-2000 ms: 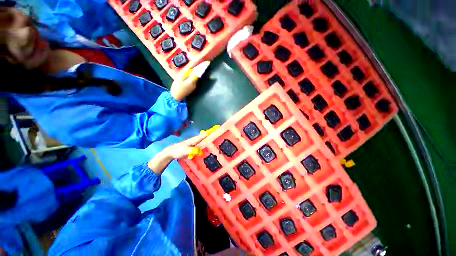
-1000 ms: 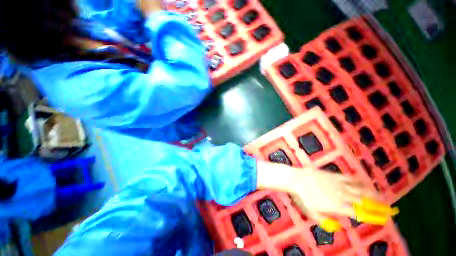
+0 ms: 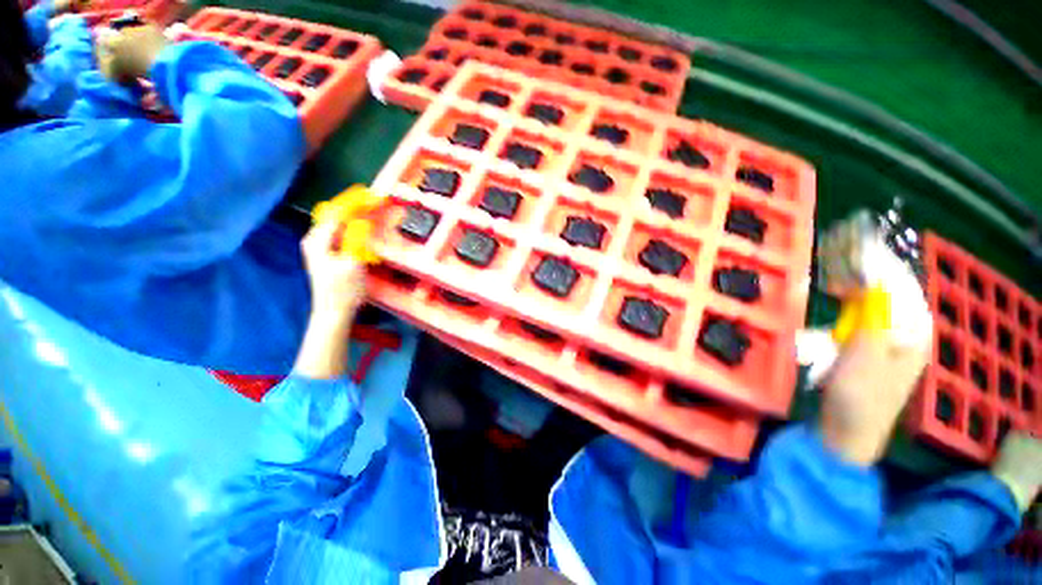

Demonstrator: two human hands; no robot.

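Note:
An orange-red foam tray [image 3: 623,166] lies on top of a stack in front of me, with small black square housings [image 3: 555,275] in its pockets. My left hand [image 3: 335,254], with yellow-orange finger cots, is at the tray's left edge; its blurred fingers overlap the rim, and whether they grip it is unclear. My right hand [image 3: 865,360] is blurred, right of the tray, beside squarish pale bottles [image 3: 843,254] with shiny tops. A yellow cot and a bright white patch show at its fingers. What it holds, if anything, cannot be told.
More trays lie behind [image 3: 674,66], at the back left [image 3: 363,57] and at the right [image 3: 923,425]. A white crumpled piece [image 3: 384,75] sits between the rear trays. A person in a blue smock [image 3: 149,217] works at the left; another person's hand [image 3: 1017,466] shows at the right edge.
The view has turned, showing the stack's front, the bottles and my right hand. My left hand, reaching across the tray one second ago, is back at its left edge.

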